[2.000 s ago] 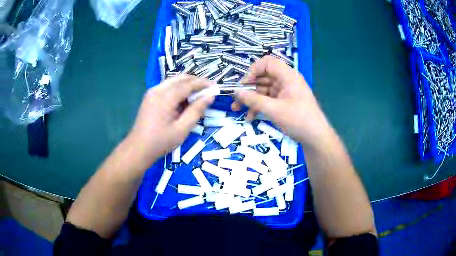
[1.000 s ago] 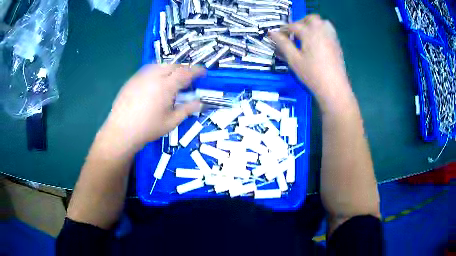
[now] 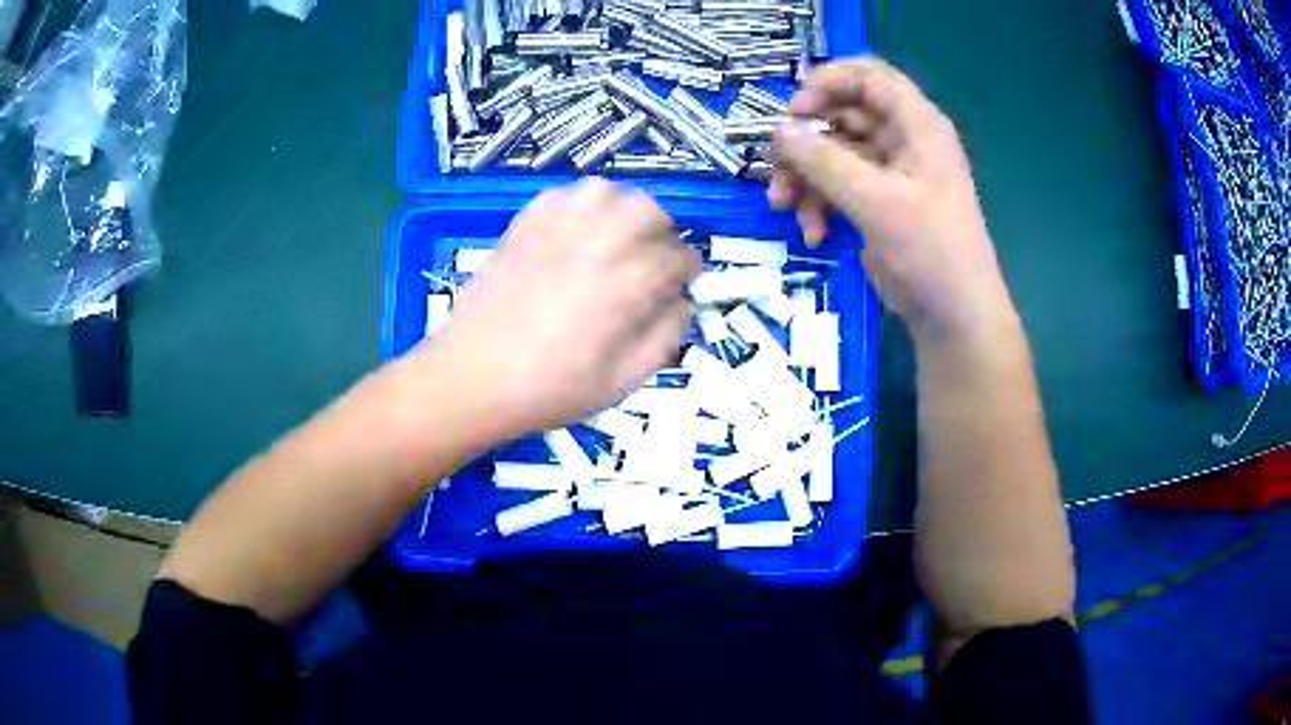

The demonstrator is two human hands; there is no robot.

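Note:
White stemmed pieces [image 3: 755, 534] lie in a heap in the near blue tray [image 3: 845, 489]. Silver metal sleeves [image 3: 612, 138] fill the far blue tray [image 3: 423, 142]. My left hand [image 3: 581, 305] is over the near tray, palm down with fingers curled among the white pieces; its fingertips are hidden, so I cannot tell whether it grips one. My right hand [image 3: 878, 177] is at the right near corner of the far tray, with thumb and forefinger closed on a silver sleeve, mostly hidden by the fingers; its bright end shows.
A crumpled clear bag [image 3: 85, 170] lies at the left, with a black strap-like item [image 3: 101, 361] below it. Blue stock trays [image 3: 1203, 269] of thin silver parts stand at the far right. The dark-green table's curved edge runs near me, with a cardboard box [image 3: 85, 574] below left.
My left hand has moved right and down over the white pieces; the silver piece it held a second ago no longer shows. My right hand has drawn slightly nearer from among the silver sleeves.

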